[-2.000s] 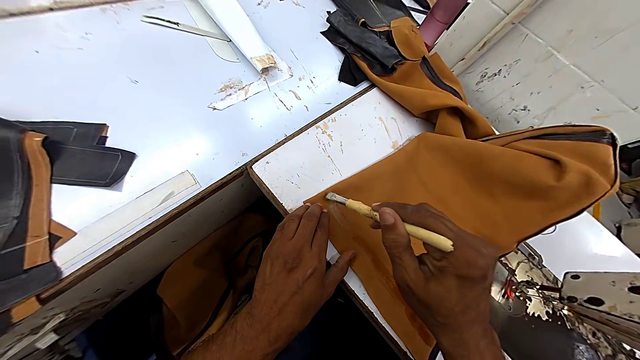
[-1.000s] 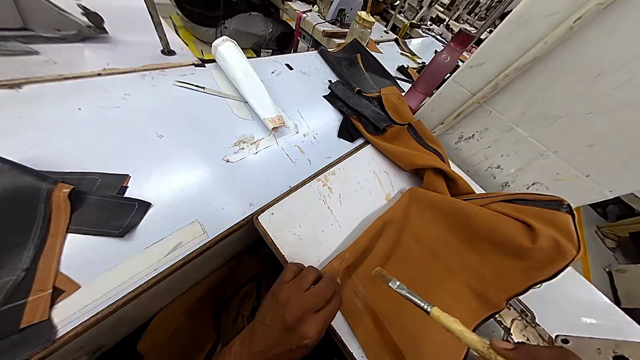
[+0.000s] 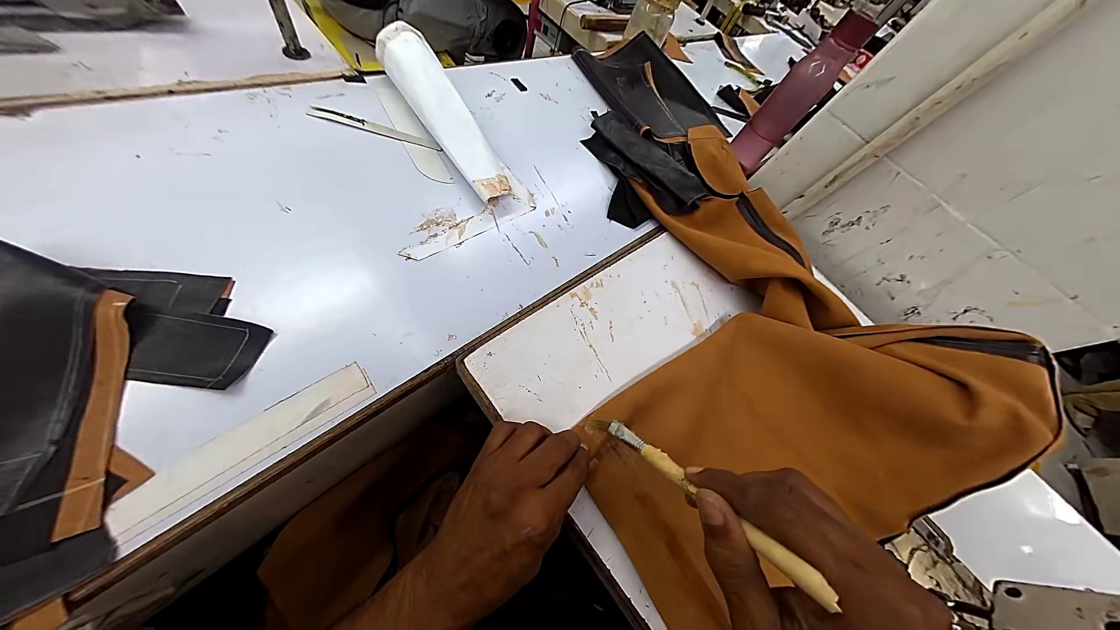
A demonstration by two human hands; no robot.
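Observation:
My right hand (image 3: 787, 542) grips the pale handle of a flat brush (image 3: 669, 470). The bristles touch the tan leather piece (image 3: 752, 394) near its left edge, where a darker patch shows. Beside the bristles, the closed fingers of my left hand (image 3: 525, 499) press on that same edge at the side of the small white table. The leather has black-edged openings and runs back to a bunched part with black pieces (image 3: 647, 162). More tan material (image 3: 350, 534) hangs in shadow below, left of my left hand.
A long white table (image 3: 289, 210) bears a white roll (image 3: 442, 109), a pale strip (image 3: 254, 446) and black leather pieces (image 3: 192, 341) at left. A maroon bottle (image 3: 801, 92) stands near the tiled wall (image 3: 971, 201). A metal machine part (image 3: 1041, 605) is at lower right.
The brush has come back in from the lower right, and its bristles are again beside my left fingers. The view tilted upward after the first frame.

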